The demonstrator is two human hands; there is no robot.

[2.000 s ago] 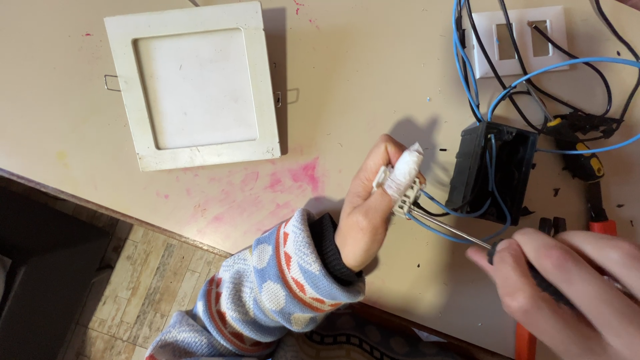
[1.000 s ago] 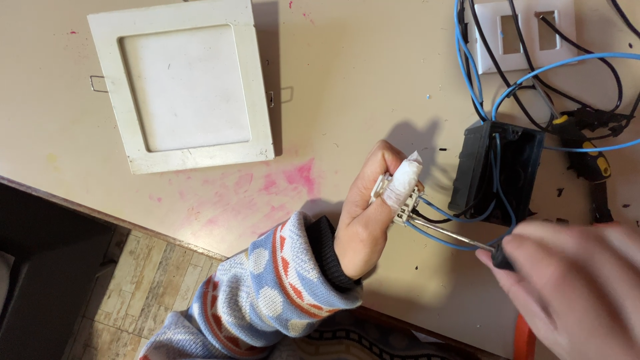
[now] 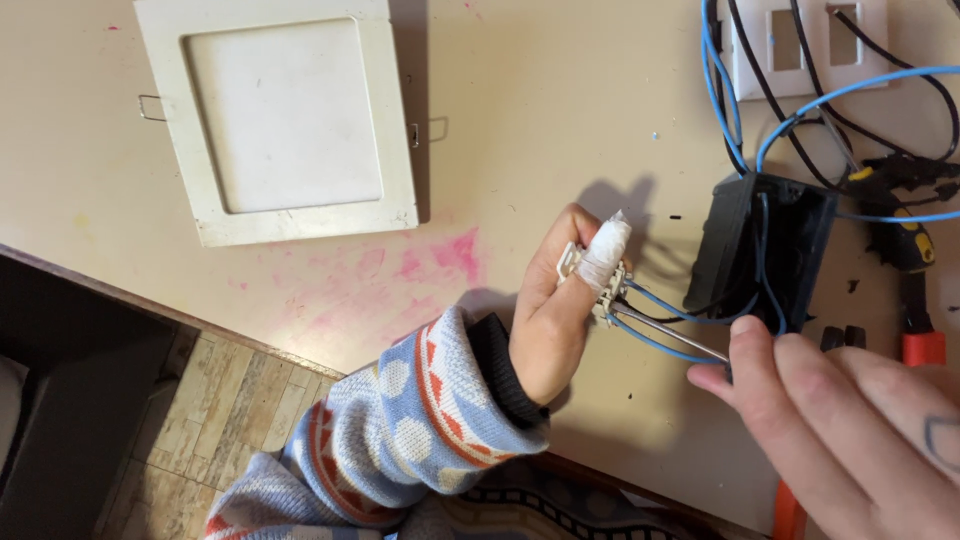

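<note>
My left hand (image 3: 559,315), its thumb wrapped in white tape, grips a small white electrical outlet or switch module (image 3: 609,289). Blue wires (image 3: 660,345) and a black wire run from the module towards a black plastic electrical box (image 3: 757,247) standing on the table. My right hand (image 3: 832,427) holds a screwdriver (image 3: 671,328); its metal shaft reaches left and its tip is at the module's wire side. The fingers hide most of the screwdriver's handle. Whether the tip sits in a screw cannot be told.
A square white LED panel light (image 3: 296,217) with spring clips lies at the upper left. A white wall plate (image 3: 814,52) lies under looped blue and black cables at the upper right. Below it are a black-and-yellow tool (image 3: 904,232) and red tool handles (image 3: 789,510). The table edge slants past my left sleeve.
My right hand has shifted and turned around the screwdriver's handle, while the tip stays at the module. My left hand keeps its grip on the module.
</note>
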